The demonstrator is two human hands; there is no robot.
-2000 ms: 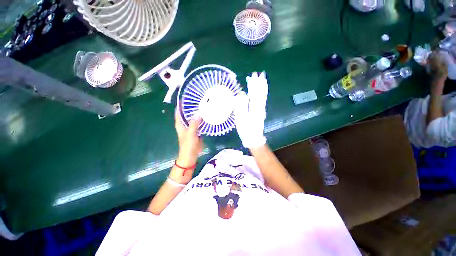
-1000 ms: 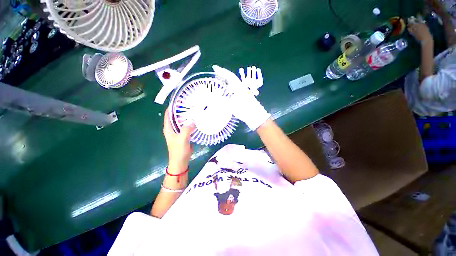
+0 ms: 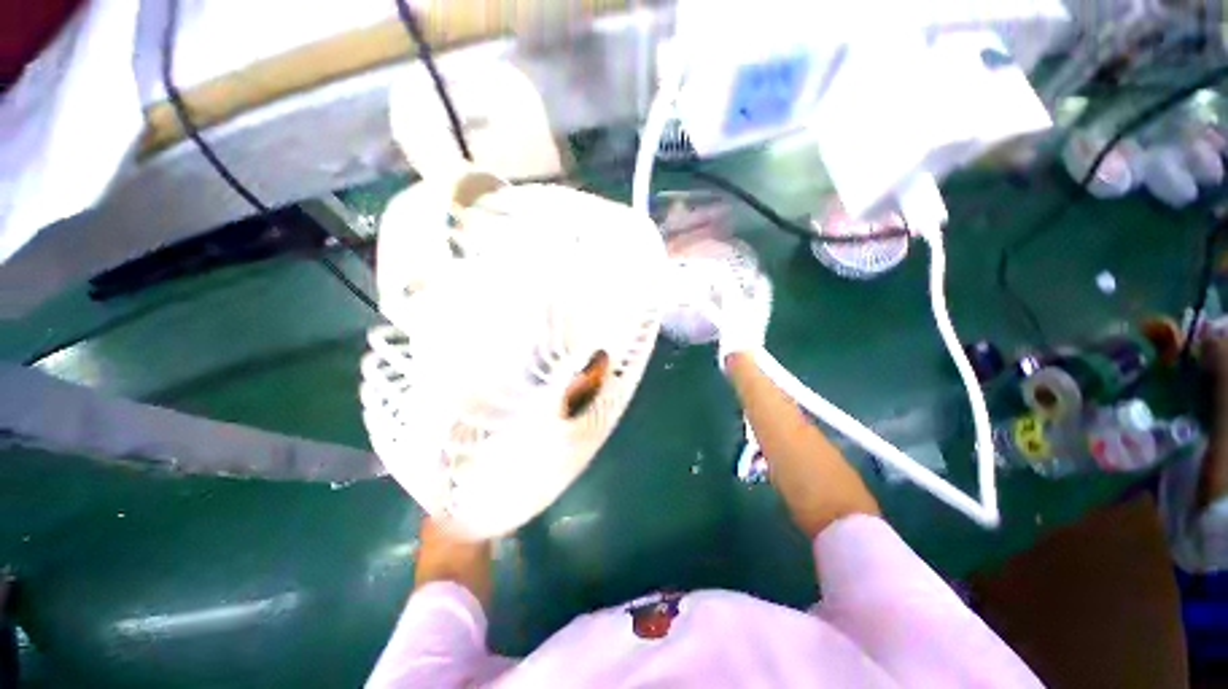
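The large cream workstation fan [image 3: 512, 364] hangs close in front and fills the left centre. My left forearm runs up behind it, and the fan hides my left hand. My right hand [image 3: 742, 320], in a white glove, reaches forward to a small white clip fan [image 3: 698, 285] just right of the large fan. Glove and clip fan overlap and are blurred, so I cannot tell whether the fingers hold it. The fan I held earlier is not visible.
A white power cord [image 3: 943, 316] loops at right. Another clip fan [image 3: 862, 246] lies on the green bench [image 3: 202, 538]. Bottles [image 3: 1134, 442] and a tape roll [image 3: 1052, 393] stand at right, a carton [image 3: 1091, 592] below. A metal bracket arm [image 3: 189, 424] crosses the left.
The view has tilted up and the large fan now covers much of it. My right hand has left the held fan's grille and moved forward to another clip fan. My left hand has become hidden.
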